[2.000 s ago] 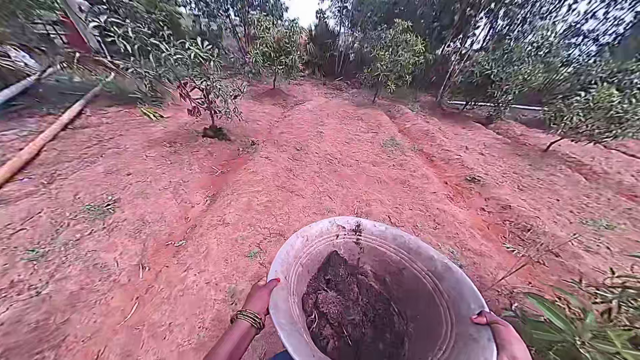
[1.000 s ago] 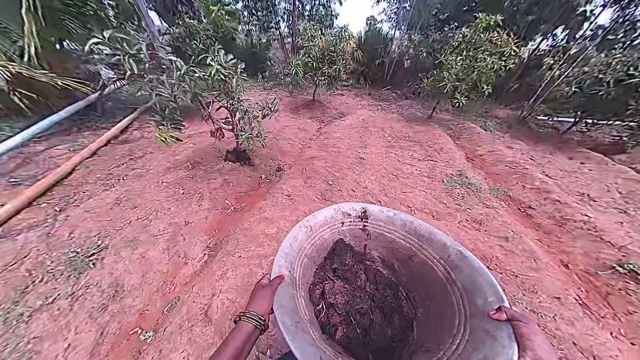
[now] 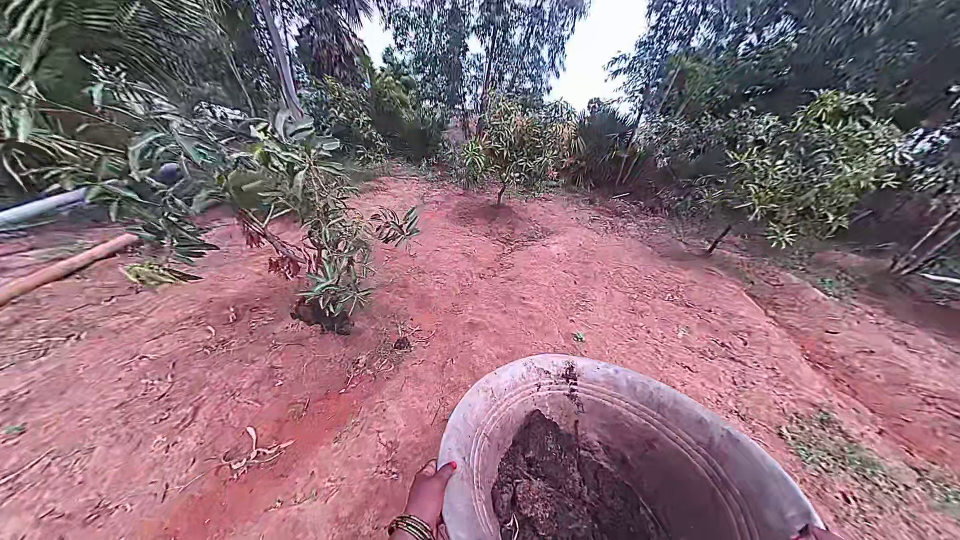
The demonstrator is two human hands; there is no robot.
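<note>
A wide, pale round basin (image 3: 675, 420) with ridges inside its rim is at the bottom, right of centre. Dark clumpy matter that looks like soil or manure (image 3: 562, 480) lies inside it, toward the left. My left hand (image 3: 430, 495), with bangles on the wrist, grips the basin's left rim. Only the fingertips of my right hand (image 3: 816, 532) show, at the right rim by the frame's bottom edge; the rest is cut off. Ahead and to the left, a small leafy tree (image 3: 330, 277) stands in the red soil, a dark clump at its base.
Red bare soil (image 3: 510, 300) with dry twigs and shallow furrows stretches ahead. Another young tree (image 3: 517, 150) stands farther off, and a leafy one (image 3: 817, 165) at the right. A brown pole (image 3: 67, 266) and a pale pipe (image 3: 45, 208) lie at the left. Taller trees line the back.
The small tree at the left has come nearer as the view moves forward over the soil. The basin stays held in both hands and now sits lower and farther right in view.
</note>
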